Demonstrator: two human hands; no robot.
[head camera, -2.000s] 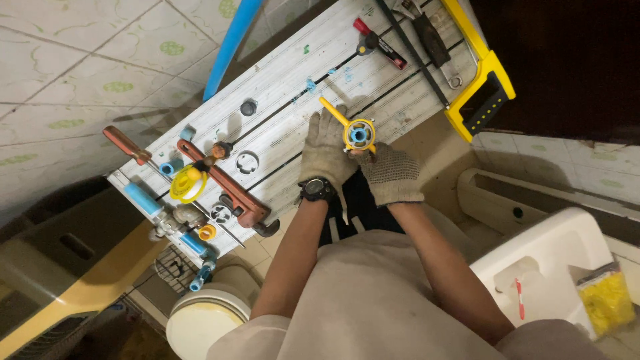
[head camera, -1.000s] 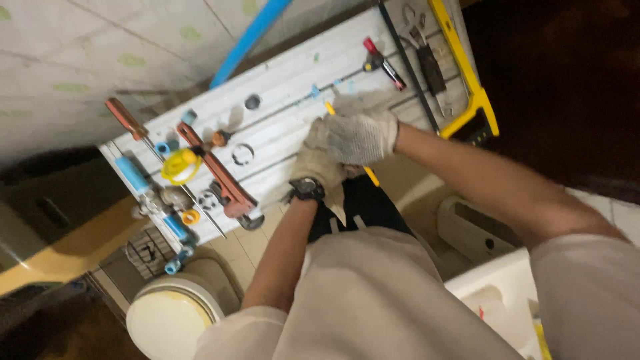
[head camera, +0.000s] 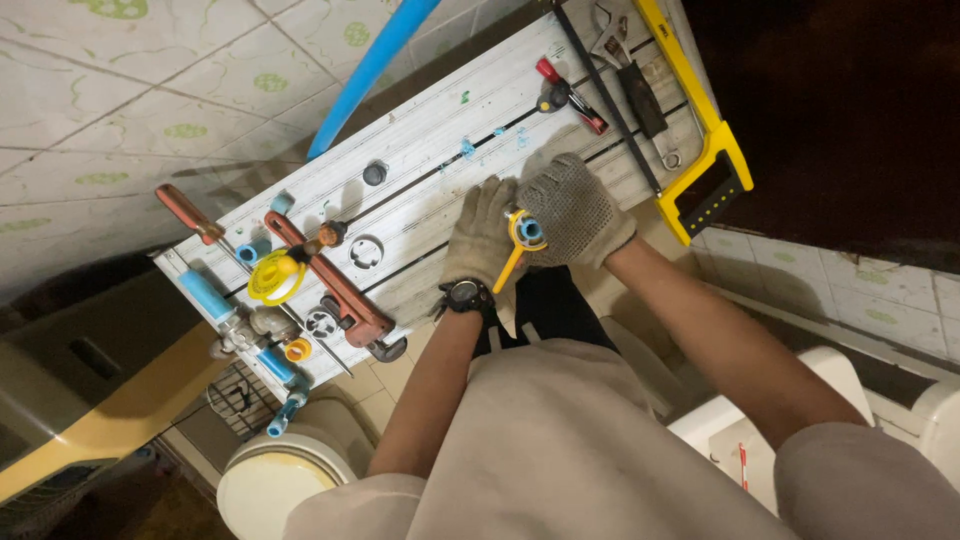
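My left hand (head camera: 480, 232), in a grey knit glove with a black watch at the wrist, lies with fingers extended beside a yellow ring-headed tool (head camera: 527, 231). The tool's handle slants down and left, and the end of a blue plastic pipe (head camera: 530, 228) shows inside its ring. On the right, my gloved right hand (head camera: 574, 210) has its fingers curled against the ring. Both hands are at the near edge of the slatted white bench (head camera: 420, 142). The rest of the pipe and the left hand's grip on it are hidden.
Left on the bench are a red pipe wrench (head camera: 330, 281), a screwdriver (head camera: 187, 214), yellow thread-tape spool (head camera: 276, 277), metal valve (head camera: 238, 330) and blue pipe pieces (head camera: 206, 295). To the right lie a yellow hacksaw (head camera: 712, 150) and adjustable wrench (head camera: 616, 45). A blue pipe (head camera: 367, 75) leans behind.
The yellow tool's handle has turned from pointing up-left to down-left. My right hand, which covered the ring one second ago, is now at its right side.
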